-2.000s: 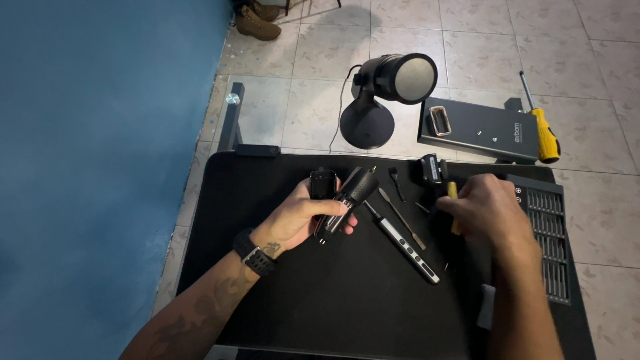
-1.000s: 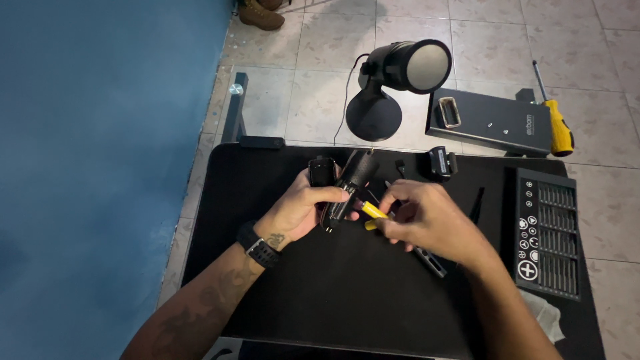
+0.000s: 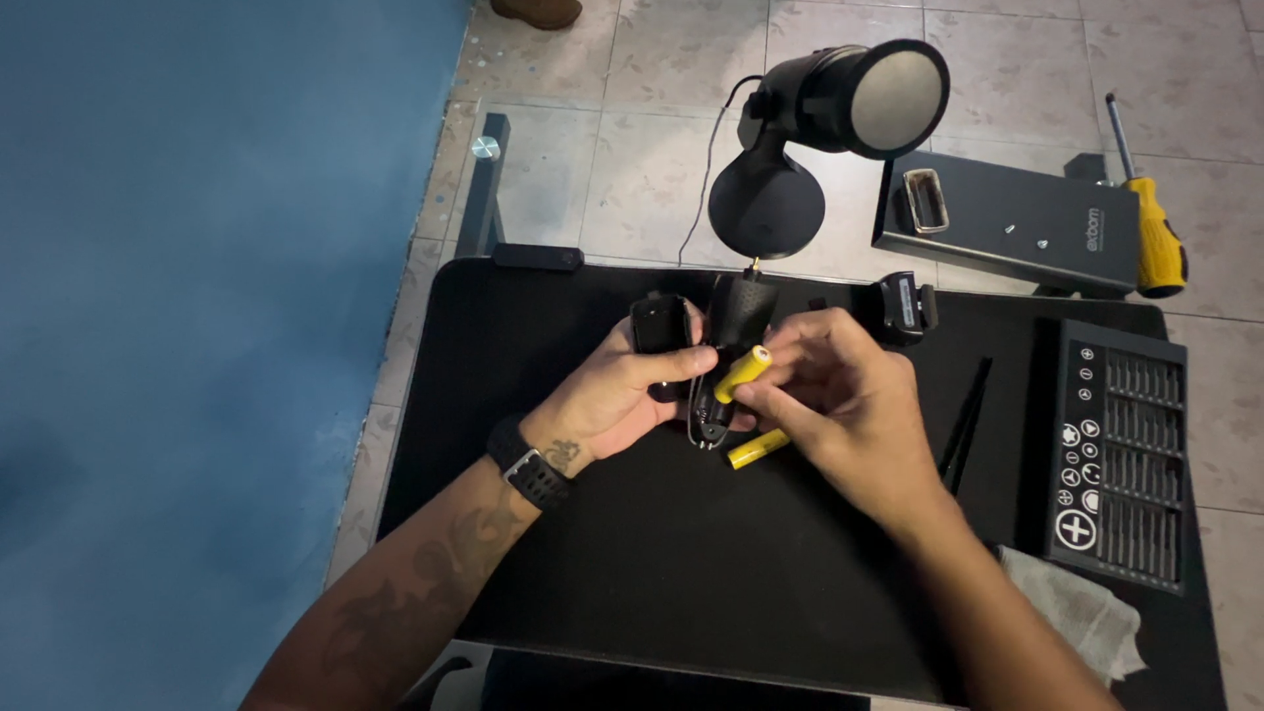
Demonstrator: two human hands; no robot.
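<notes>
My left hand (image 3: pixel 612 390), with a black watch on its wrist, holds a black handheld device (image 3: pixel 741 311) upright, a thin metal tip at its top and its lower inside part exposed. A black cover-like part (image 3: pixel 662 326) is held in the same hand, left of the device. Between thumb and fingers my right hand (image 3: pixel 849 415) grips a yellow cylindrical battery (image 3: pixel 744 373), tilted against the lower part of the device. A second yellow battery (image 3: pixel 757 449) shows just below, partly hidden by my right hand; whether that hand holds it too, I cannot tell.
A microphone (image 3: pixel 849 99) on a round base stands behind the black mat (image 3: pixel 632 573). At right are a screwdriver bit set (image 3: pixel 1121 454), black tweezers (image 3: pixel 966 425) and a grey cloth (image 3: pixel 1076 602). A dark box (image 3: pixel 1027 222), a yellow-handled screwdriver (image 3: pixel 1155 237) and a small black clamp-like part (image 3: pixel 901 308) lie farther back.
My right hand has moved left from the right side of the mat, bringing the yellow batteries to the device. My left hand still holds the device and the black part.
</notes>
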